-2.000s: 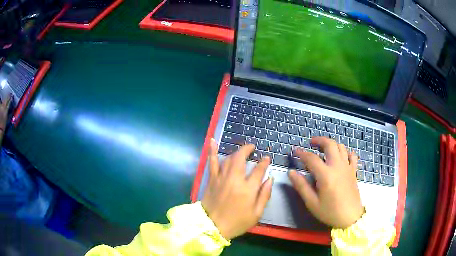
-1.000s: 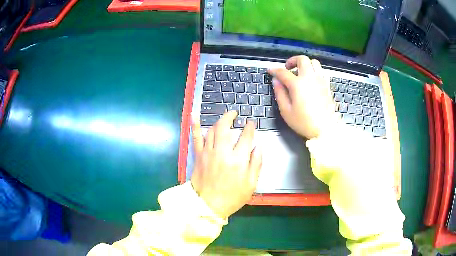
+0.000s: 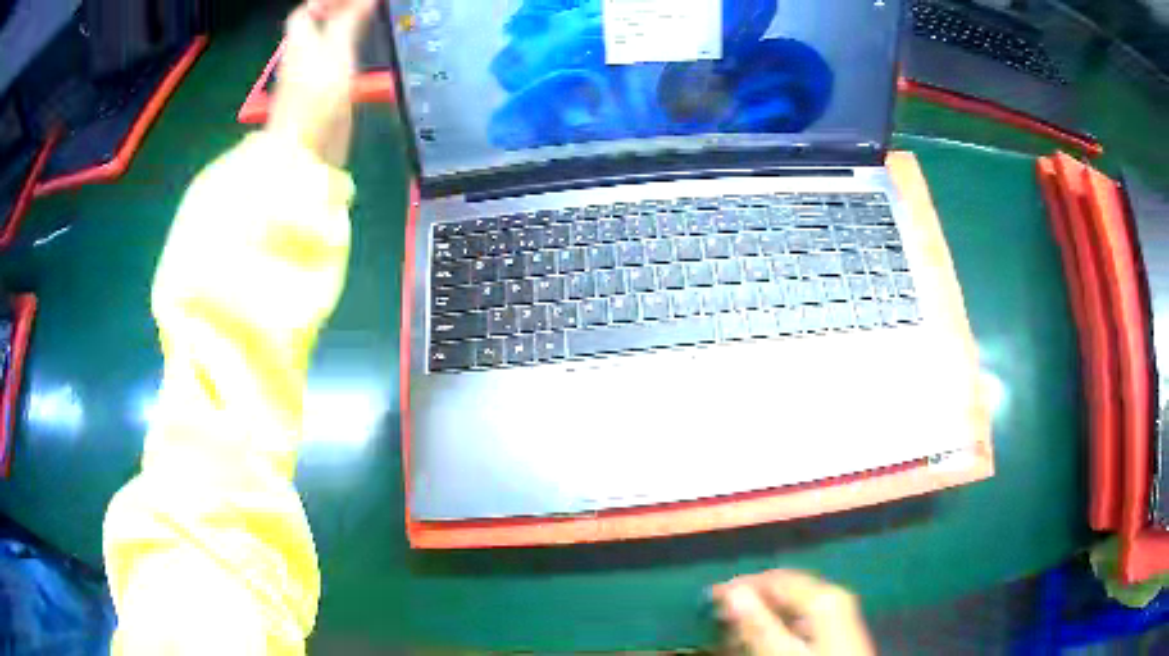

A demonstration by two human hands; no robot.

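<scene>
A silver-grey laptop (image 3: 667,423) lies open on a red-orange foam tray (image 3: 692,513). Its display (image 3: 538,77) shows blue wallpaper and a small white window; the top is out of the picture. Black keys (image 3: 667,276) and the palm rest show uncovered. My left hand (image 3: 323,71) is blurred at the top edge, just left of the display; its fingertips are cut off and I cannot tell if they touch the lid. My right hand (image 3: 795,615) is in front of the tray at the bottom edge, partly cut off, fingers curled, touching neither laptop nor tray; its palm is hidden.
Red-orange foam trays (image 3: 1102,346) stand side by side at the right edge. Another open laptop (image 3: 981,45) lies on foam behind right. More units on foam lie at the back left and left edge. The bench (image 3: 359,372) is shiny dark green. Blue cloth shows at bottom left.
Both hands have left the keyboard: my left up beside the display, my right down in front of the tray. The green picture has given way to blue wallpaper with a white window. The view has shifted.
</scene>
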